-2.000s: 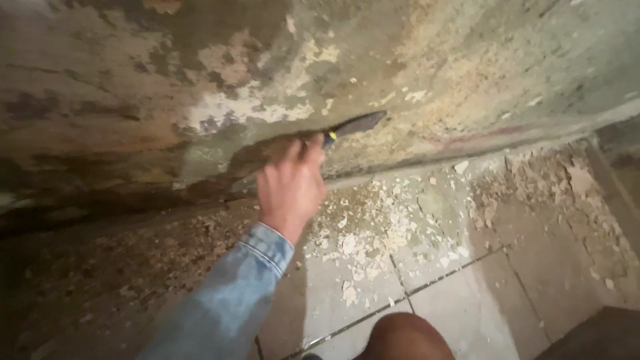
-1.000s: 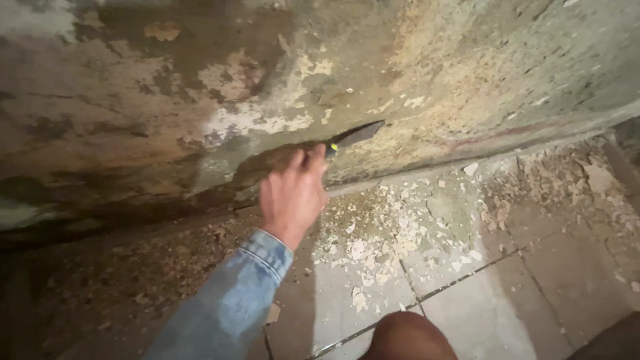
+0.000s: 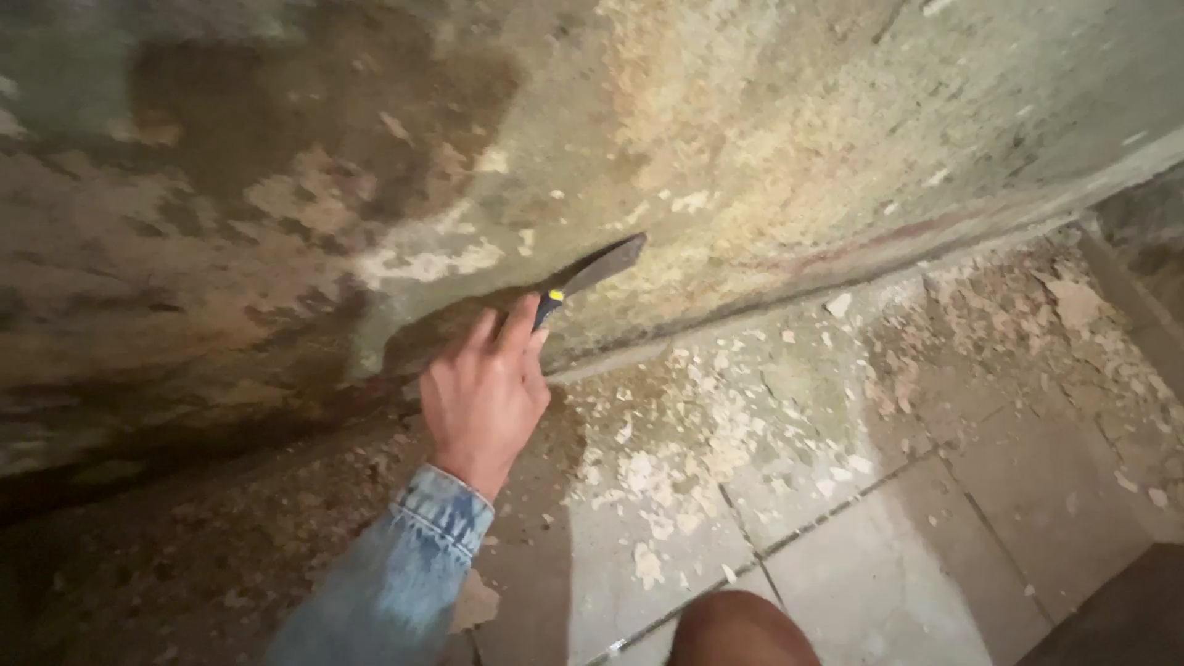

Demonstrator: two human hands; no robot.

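My left hand (image 3: 486, 398), in a denim sleeve, is closed around the dark handle of a scraper (image 3: 603, 265) with a yellow mark near the blade. Its flat metal blade points up and right, lying close to the lower part of a stained wall (image 3: 740, 166) with peeling paint. Whether the blade touches the wall cannot be told. The fingers hide most of the handle. My right hand is out of view.
Paint flakes and crumbs (image 3: 731, 416) lie along the foot of the wall on grey floor tiles (image 3: 860, 564). A bare knee (image 3: 740, 634) shows at the bottom edge. Shadows darken the left side and part of the wall.
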